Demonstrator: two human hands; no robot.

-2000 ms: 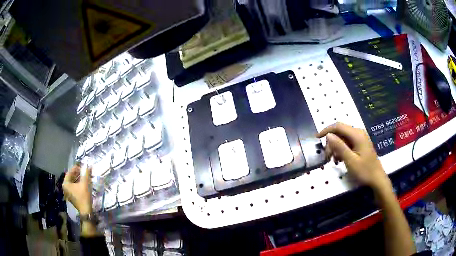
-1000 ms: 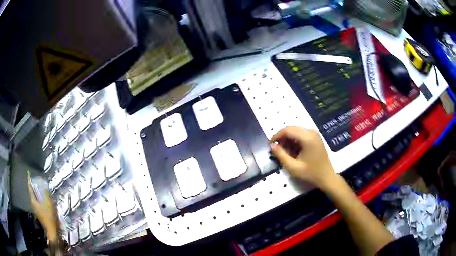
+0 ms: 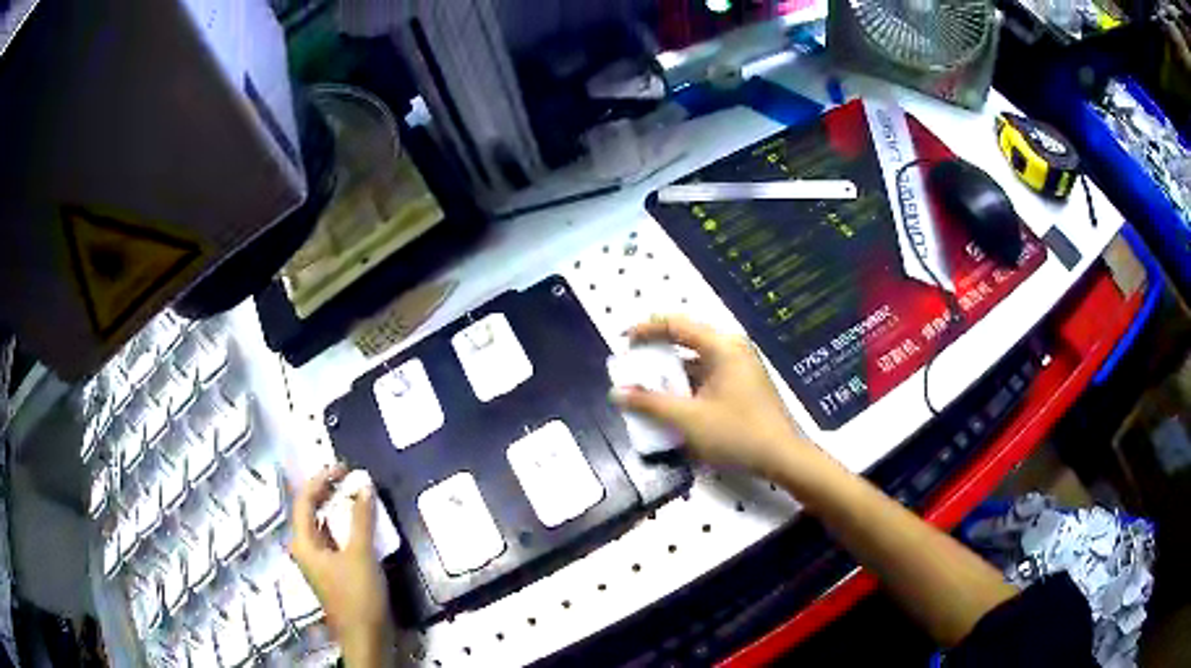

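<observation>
The black fixture (image 3: 490,431) lies on the white perforated table, its four pockets showing white rounded rectangles. My left hand (image 3: 342,555) is at the fixture's left edge, with a white part (image 3: 359,513) between thumb and fingers. My right hand (image 3: 716,398) is over the fixture's right edge, with a white part (image 3: 651,389) between thumb and fingers. The clear tray (image 3: 270,450) at the left holds rows of shiny white parts. Whether the pockets are filled is hard to tell.
The laser head (image 3: 144,144) hangs at upper left. A framed yellowish plate (image 3: 366,235) stands behind the fixture. To the right are a black and red mouse pad (image 3: 784,281), steel ruler (image 3: 758,191), mouse (image 3: 977,206), tape measure (image 3: 1038,154) and fan (image 3: 921,39). White scraps (image 3: 1071,574) lie lower right.
My left hand has moved right from the tray to the fixture's left edge, a white part now clear in it. A white part now shows in my right hand. The view has shifted.
</observation>
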